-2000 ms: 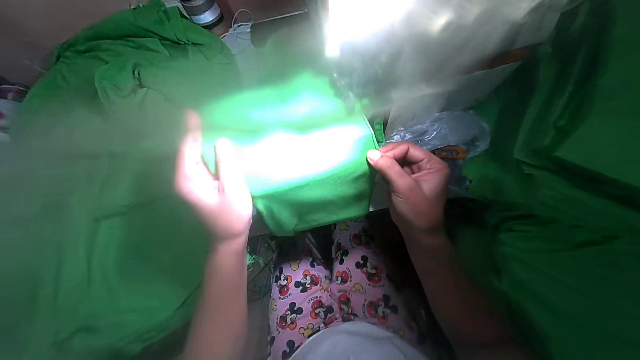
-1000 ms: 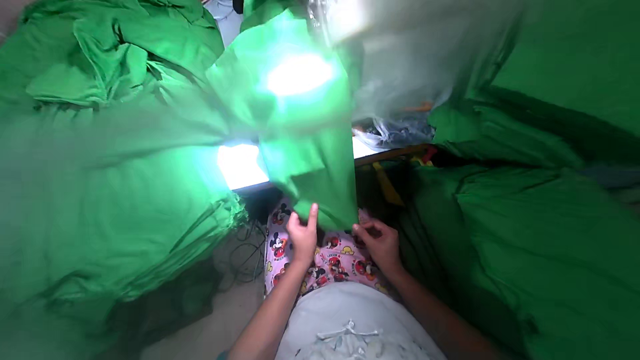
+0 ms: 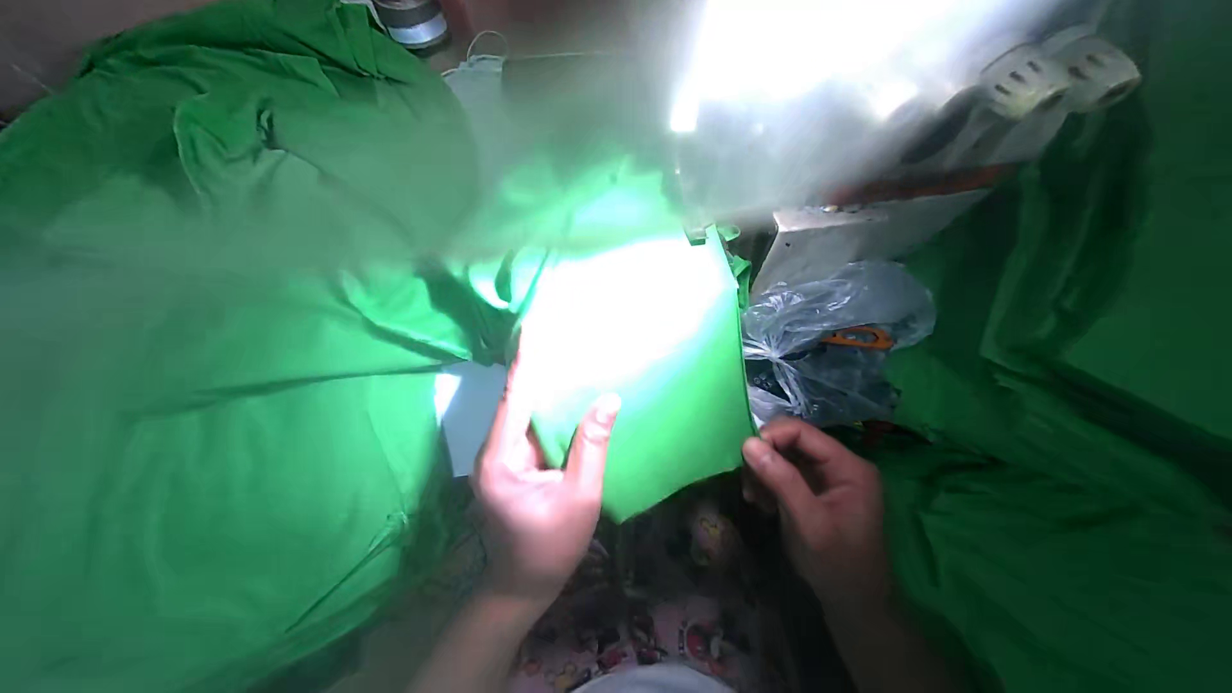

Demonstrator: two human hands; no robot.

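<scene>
A green fabric piece (image 3: 674, 423) lies under a very bright light at a sewing machine (image 3: 828, 106), whose body is blurred. My left hand (image 3: 544, 481) holds the piece near its lower left, thumb on top and fingers at the left edge. With thumb and forefinger, my right hand (image 3: 813, 481) pinches its right edge near the lower corner. Glare washes out the upper part of the piece, and the needle area cannot be made out.
Heaped green cloth (image 3: 289, 404) fills the left side, and more green cloth (image 3: 1078, 539) hangs at the right. A clear plastic bag (image 3: 837, 327) with an orange-handled tool (image 3: 859, 337) in or behind it lies right of the piece. A thread spool (image 3: 414, 21) stands at the upper left.
Both hands have moved up and away from my lap with the green fabric, which hung down over my lap one second ago and is now spread at the machine.
</scene>
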